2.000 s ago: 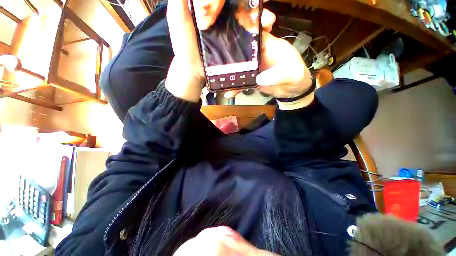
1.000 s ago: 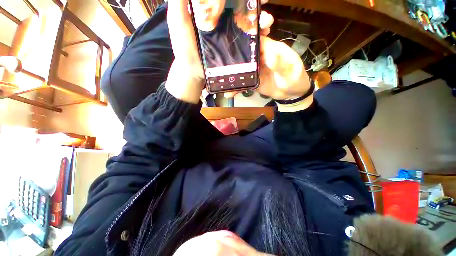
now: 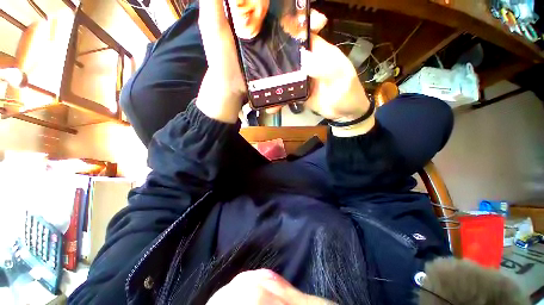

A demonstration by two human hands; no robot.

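Note:
A smartphone [image 3: 274, 56] is held upright at the top middle, its upper end cut off by the frame. Its screen shows part of a face, dark clothing and a camera bar with a small red round mark at the lower edge. My left hand [image 3: 221, 65] holds its left side. My right hand [image 3: 337, 77] holds its right side, fingers partly behind it, with the thumb near the screen's right edge. A thin black wristband [image 3: 353, 121] is on my right wrist.
My dark jacket [image 3: 179, 184] and folded legs fill the middle. A calculator-like keypad [image 3: 43, 241] and upright books [image 3: 74, 229] are lower left. A red container [image 3: 482, 240] is lower right. A white box [image 3: 441, 84] is under the wooden table. Bare skin shows at the bottom edge.
My right thumb has moved up from the phone's lower right corner. The pictured face has shifted, and the camera bar's middle mark is now red. The phone stays nearly in place.

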